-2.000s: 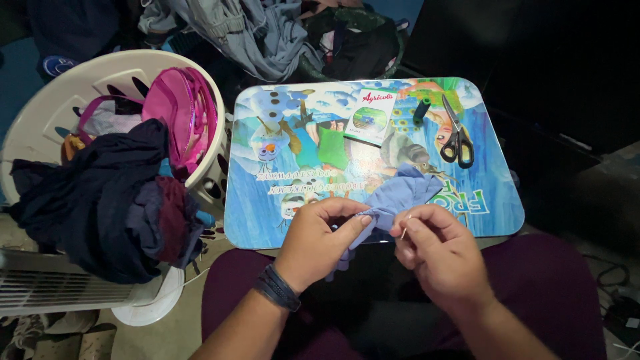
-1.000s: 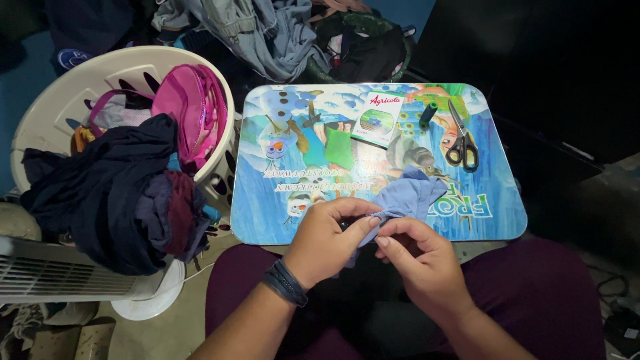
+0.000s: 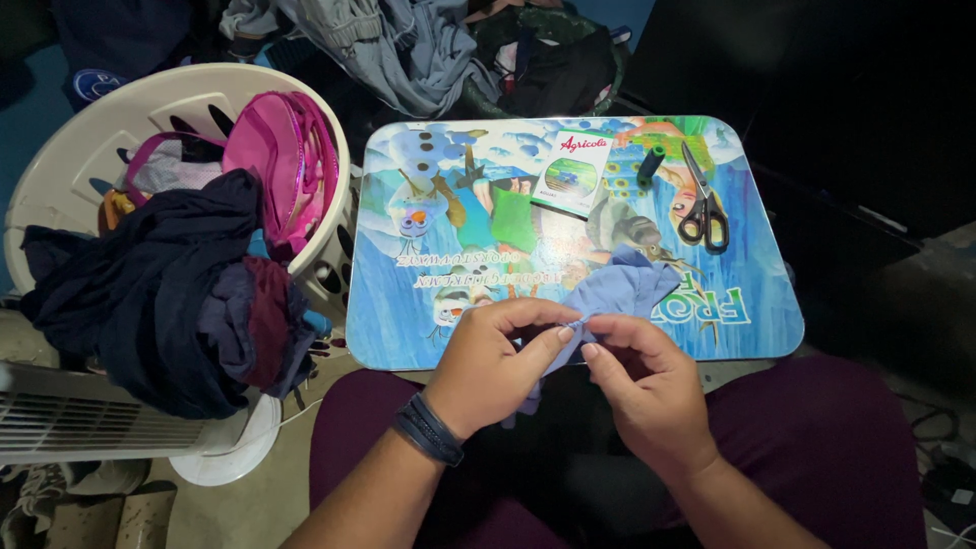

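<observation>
A piece of light blue cloth (image 3: 621,286) is bunched over the near edge of a small picture-printed table (image 3: 381,320). My left hand (image 3: 496,358) pinches a gathered fold of it between thumb and forefinger. My right hand (image 3: 652,385) is at the same fold, its forefinger touching the cloth and its thumb a little below; whether a needle is between them cannot be told. Farther back on the table lie a needle packet (image 3: 573,171), a dark green thread spool (image 3: 650,163) and black-handled scissors (image 3: 705,213).
On the left stands a cream plastic laundry basket (image 3: 53,160) heaped with dark clothes (image 3: 152,267) and a pink bag (image 3: 267,168). A white fan (image 3: 99,415) lies in front of it. More clothes (image 3: 396,53) are piled behind the table. Shoes (image 3: 91,511) sit at the lower left.
The right hand has shifted slightly about the fold, its fingertips coming close to the left hand's. The left hand keeps its pinch on the cloth.
</observation>
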